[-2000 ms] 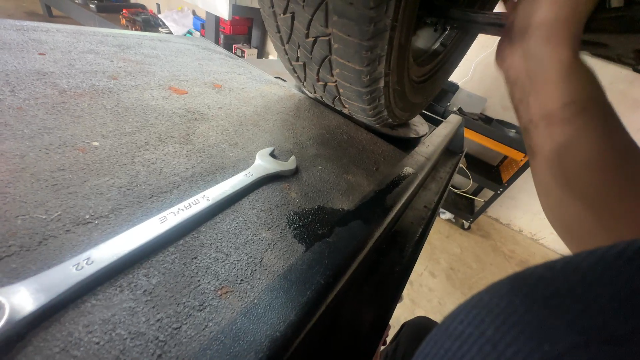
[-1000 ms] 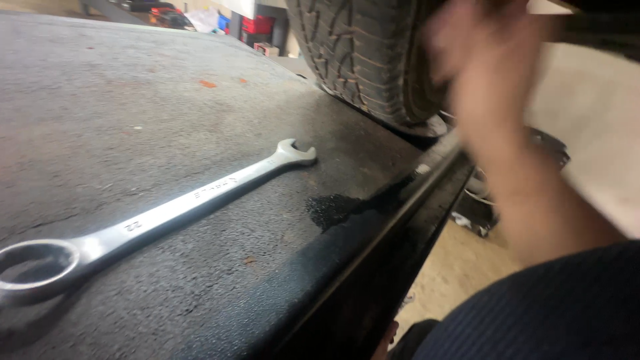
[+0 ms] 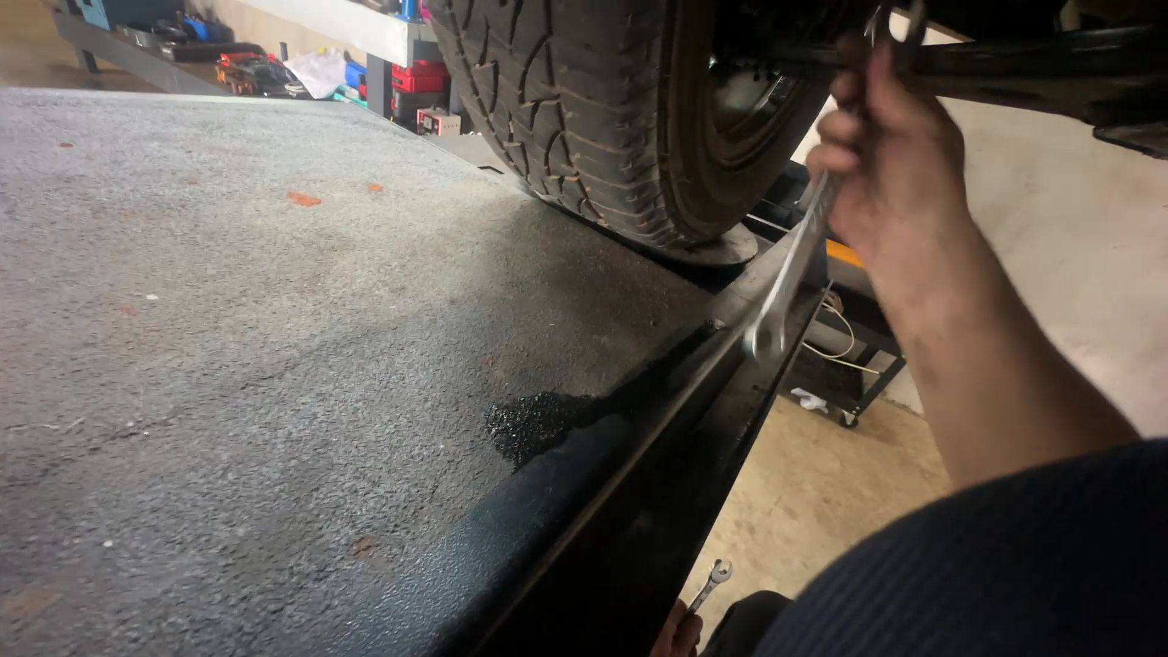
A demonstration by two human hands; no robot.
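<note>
My right hand [image 3: 890,164] is raised beside the tyre [image 3: 584,119], its fingers closed around a large steel combination wrench [image 3: 796,265]. The wrench's open end hangs down over the ramp's edge; its upper end is blurred near the dark underbody parts. Low in the view, my left hand [image 3: 680,630] shows only partly past the ramp's side, holding a smaller wrench [image 3: 707,584] with its open end up. The tyre rests near the edge of the dark, rough-surfaced ramp [image 3: 274,365], where a wet black patch [image 3: 538,424] lies.
A dark underbody bar [image 3: 1031,64] crosses the upper right. Beyond the ramp's edge stands a black and orange wheeled cart [image 3: 844,365] with a white cable. Red cases [image 3: 420,91] and assorted tools sit at the back left. A pale wall [image 3: 1077,246] is on the right.
The large wrench lay on the ramp in both earlier frames; now it is off the surface and in my right hand. My left hand and the smaller wrench have come into plain view at the bottom.
</note>
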